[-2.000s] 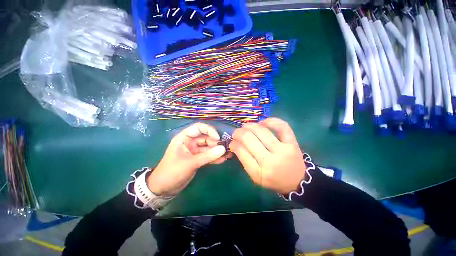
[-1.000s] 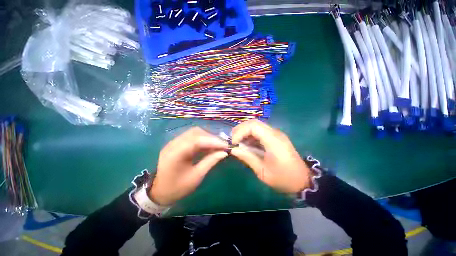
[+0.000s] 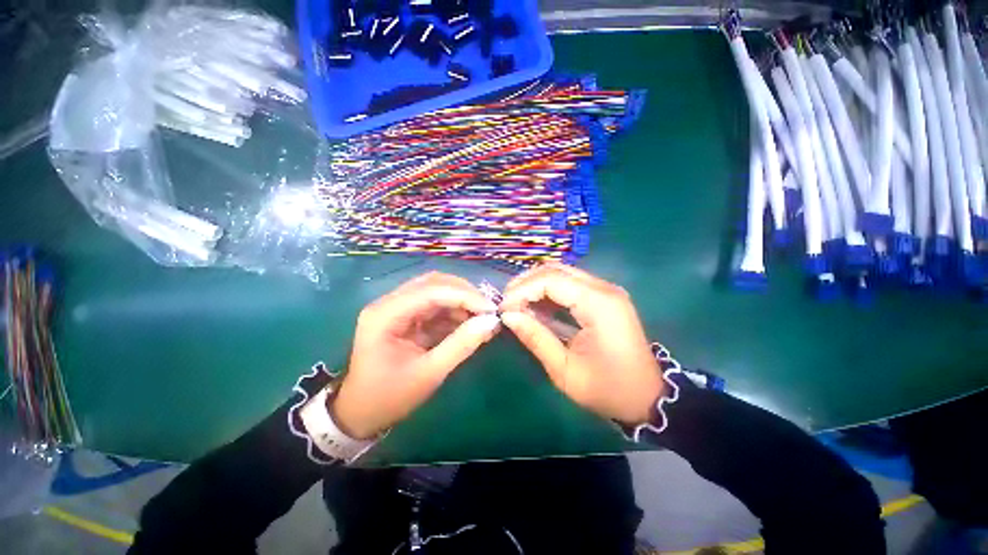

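My left hand (image 3: 417, 345) and my right hand (image 3: 585, 336) meet fingertip to fingertip over the green bench, just below the central wire pile. Both pinch a small wire harness (image 3: 493, 295) between thumbs and forefingers. Its thin pale wire ends show above the fingertips. A tiny dark piece lies at the pinch, too small and covered to make out. The rest of the harness is hidden by my right hand; a blue and white end (image 3: 704, 379) shows beside my right wrist.
Unsleeved harnesses (image 3: 455, 179) lie beyond my hands, below a blue bin (image 3: 433, 116) of black parts. A clear bag (image 3: 103, 141) with white sleeves is at left, a wire bundle (image 3: 35, 347) at far left. Sleeved harnesses (image 3: 845, 163) lie at right.
My right fingers, earlier laid over the piece, have drawn back to a thumb and forefinger pinch. The blue and white end by my right wrist was hidden one second ago and shows again.
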